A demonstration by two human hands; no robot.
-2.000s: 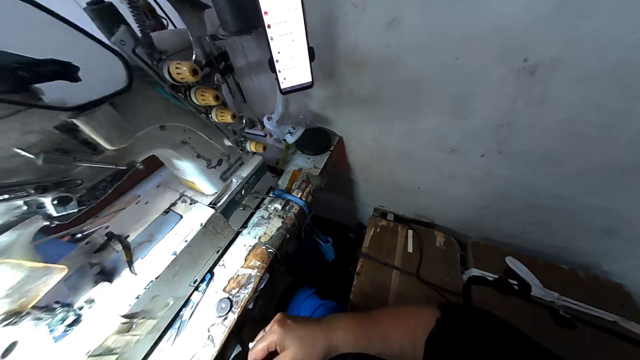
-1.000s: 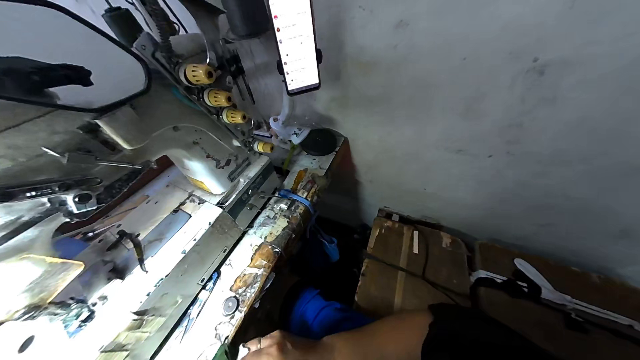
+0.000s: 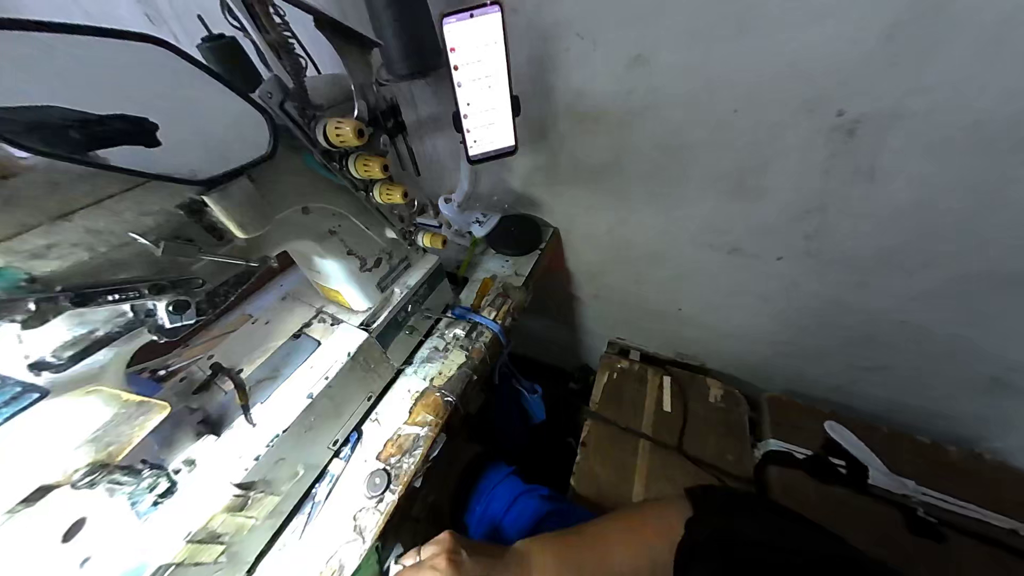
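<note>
My right hand (image 3: 448,554), at the bottom edge, lies by the front edge of a worn sewing table (image 3: 408,432). Its fingertips are near a small whitish thing and green material; the frame cuts the hand off, so any grip is unclear. The bare forearm reaches in from the right, out of a black sleeve, past bright blue material (image 3: 516,504). Left of the table edge stands an industrial sewing machine (image 3: 336,256) with several yellow tension dials (image 3: 370,166). Dark tweezers or a similar small tool (image 3: 232,388) rest on its lit bed. My left hand is out of view.
A phone (image 3: 484,88) sits in a holder by the grey wall. Brown cardboard boxes (image 3: 640,416) stand at the right, with a white strap-like thing (image 3: 864,460) across one. A blue cord (image 3: 480,318) hangs from the table edge. A black-rimmed panel (image 3: 184,104) fills the upper left.
Since the first frame, my right hand has sunk slightly toward the bottom edge and less of it shows. More of the blue material is visible above the forearm.
</note>
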